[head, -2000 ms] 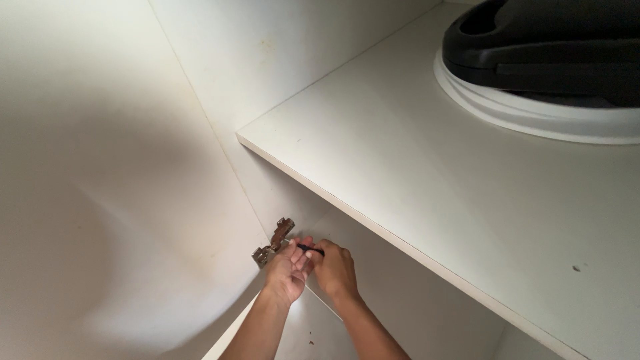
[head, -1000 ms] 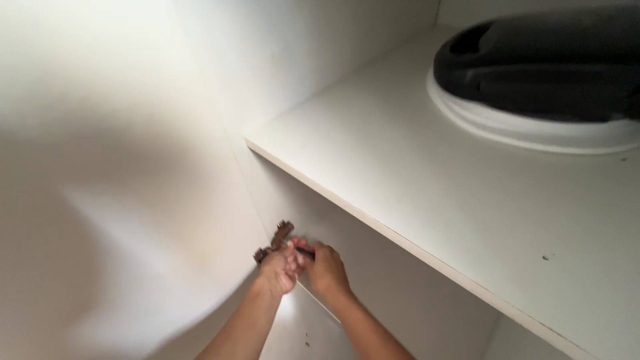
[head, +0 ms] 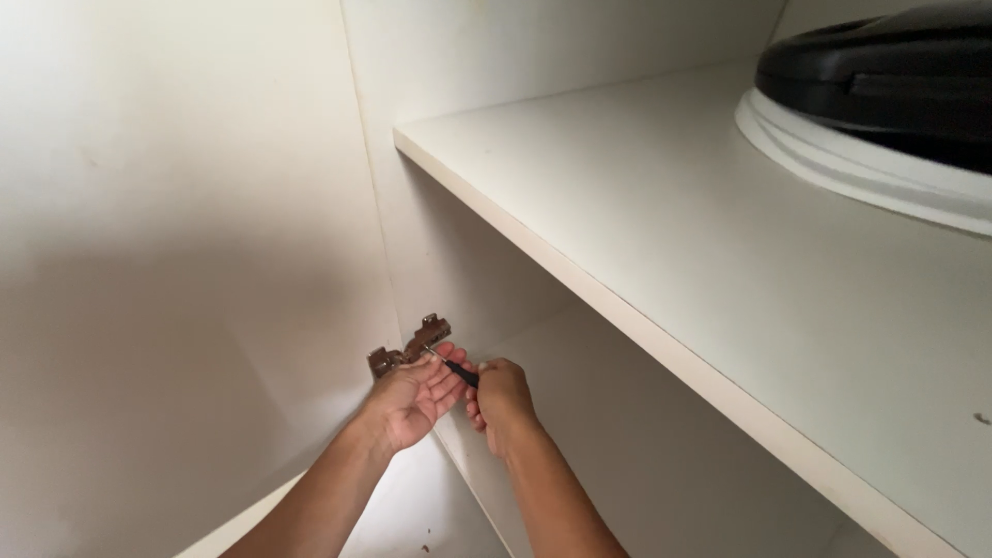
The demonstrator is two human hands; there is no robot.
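A brown, rusty-looking cabinet hinge [head: 409, 349] spans the corner between the white door panel and the cabinet side wall, below the shelf. My right hand [head: 502, 399] is closed around the black handle of a screwdriver [head: 461, 372], whose thin metal shaft points up and left to the hinge arm. My left hand [head: 415, 399] is palm up just under the hinge, its thumb and fingertips around the screwdriver's shaft near the tip. The exact contact of the tip with a screw is too small to tell.
A white shelf [head: 659, 232] juts out above and to the right of my hands, its front edge running diagonally down. On it rests a black object on a round white base [head: 837, 170]. The white door panel [head: 194, 232] stands at left. Small dark specks lie below my hands.
My left hand's fingers are more spread than before, and more of the screwdriver shows between the hands. Both hands stay at the hinge. The view has shifted a little.
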